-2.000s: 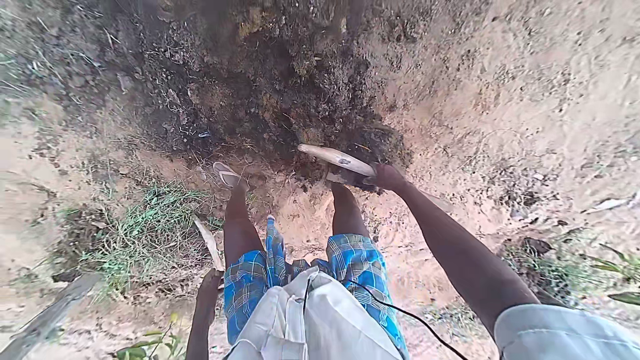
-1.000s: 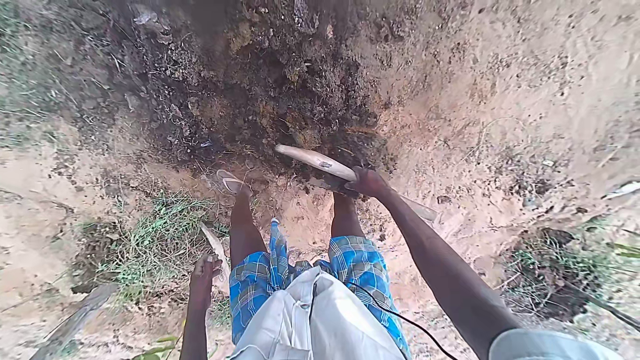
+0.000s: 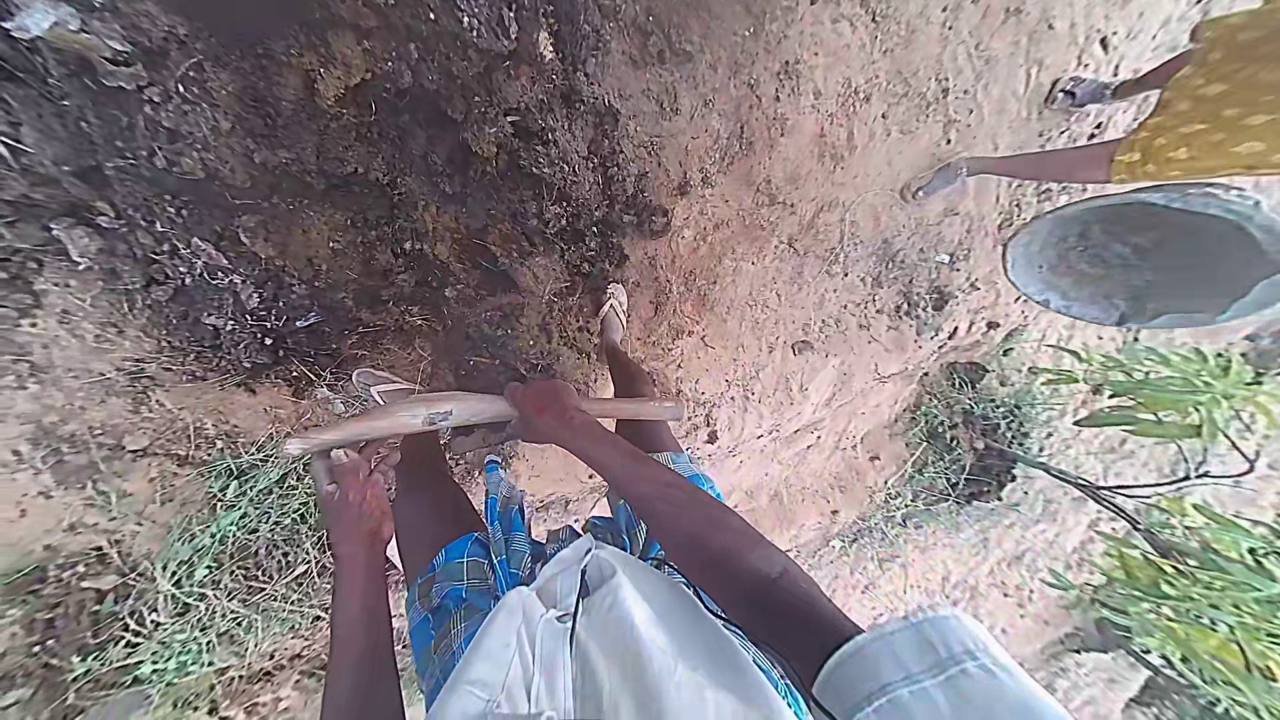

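A pale wooden tool handle (image 3: 440, 412) lies level across the front of my legs. My right hand (image 3: 545, 410) grips it right of its middle, and a dark part, perhaps the tool's head, shows just below beside that hand. My left hand (image 3: 358, 490) is under the handle's thick left end, fingers bent and apart, palm up; whether it touches the wood is unclear. Beyond the handle spreads a heap of dark soil or compost (image 3: 400, 200), close to my sandalled feet.
Another person's legs and yellow patterned cloth (image 3: 1200, 110) are at the upper right, beside a round, wide metal basin (image 3: 1140, 255). A leafy shrub (image 3: 1170, 400) stands at the right. Green grass (image 3: 230, 550) grows at the lower left, on sandy ground.
My left hand has come up from beside my leg to the handle's left end. The handle has swung level. The view has shifted right, and the other person and basin now show.
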